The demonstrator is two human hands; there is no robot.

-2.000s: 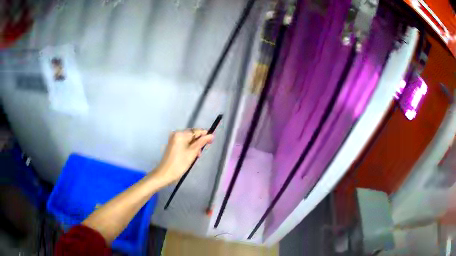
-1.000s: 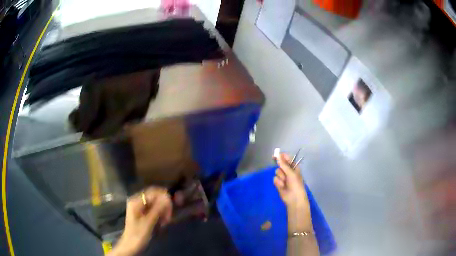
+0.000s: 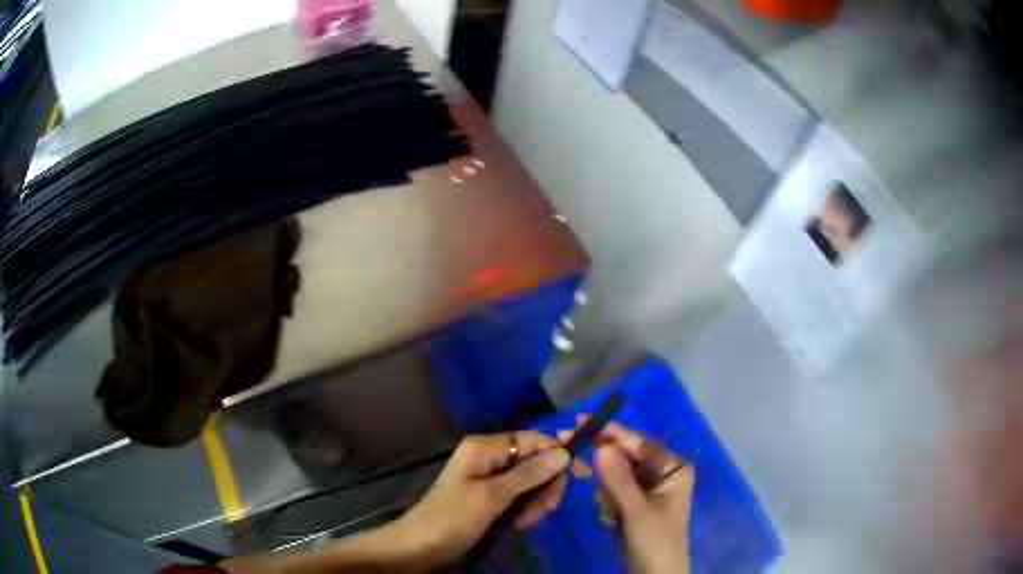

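Observation:
My left hand (image 3: pixel 505 482) pinches a black rubber strip (image 3: pixel 598 422) near its end. The short flat end points up and right past the fingers. The rest of the strip runs down under the hand and is mostly hidden. My right hand (image 3: pixel 645 493) is close beside the strip end, fingers curled, with slim tweezers (image 3: pixel 675 462) showing faintly at its right side. Whether it touches the strip or still holds the white piece, I cannot tell. Both hands are over or beside the blue bin (image 3: pixel 718 493).
A steel cabinet (image 3: pixel 376 264) at the left bears a stack of black strips (image 3: pixel 224 163) and a dark brown cloth (image 3: pixel 208 325). A pink item (image 3: pixel 334 25) is at its back. A white sheet with a picture (image 3: pixel 802 286) is on the grey panel at the right.
The view has swung from the purple curtain to the cabinet and bin. My hands, apart one second ago, are now together at the strip end. The white piece no longer shows clearly.

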